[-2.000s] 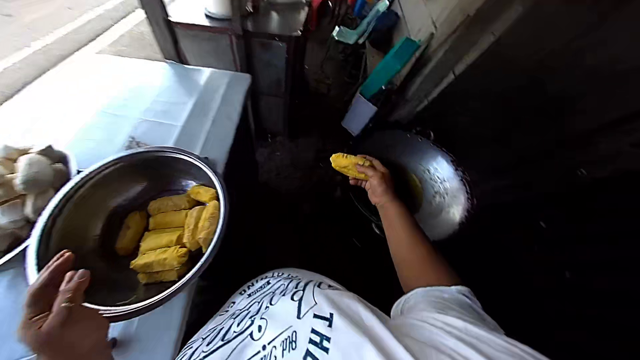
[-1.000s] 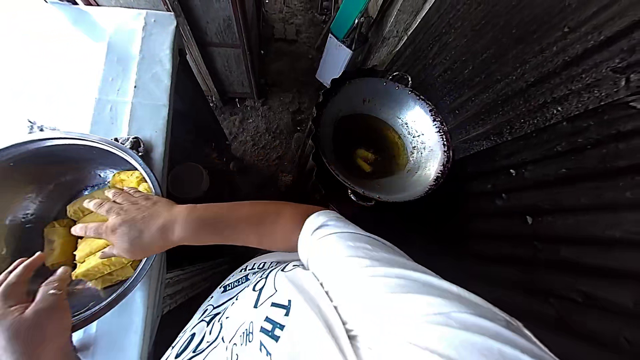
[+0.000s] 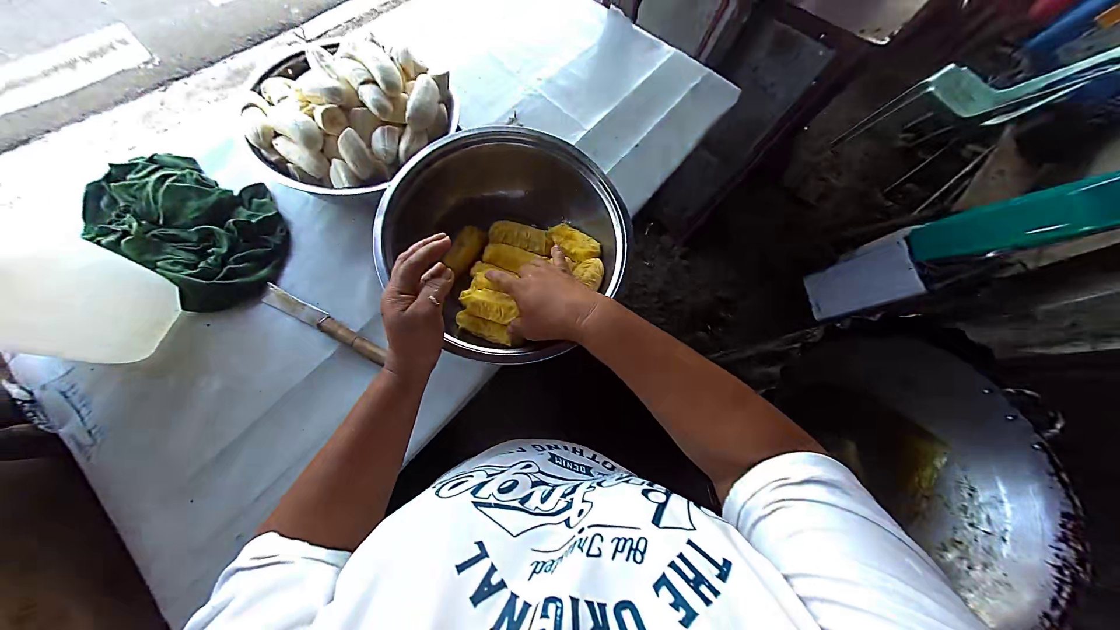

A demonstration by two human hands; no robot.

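A steel bowl (image 3: 503,144) stands at the table's edge with several yellow rolls (image 3: 520,236) lying in it, soft and wrinkled on the outside. My right hand (image 3: 551,297) reaches into the bowl and rests on the rolls; its fingertips touch them, and whether it grips one cannot be told. My left hand (image 3: 420,302) is at the bowl's left side, fingers apart and raised, with bits of residue on them and nothing held. At the lower right, a large metal wok (image 3: 997,490) contains dark oil, its left part in shadow.
Behind the bowl, a second bowl (image 3: 350,188) holds many peeled bananas (image 3: 359,109). A green cloth (image 3: 184,227), a knife with a wooden handle (image 3: 350,339) and a whitish translucent container (image 3: 87,297) are on the covered table (image 3: 236,411). A teal board (image 3: 1015,214) leans beyond the wok.
Two seconds ago my right hand held a yellow roll over the wok; one second ago it was at the bowl, where it remains. The view has swung left.
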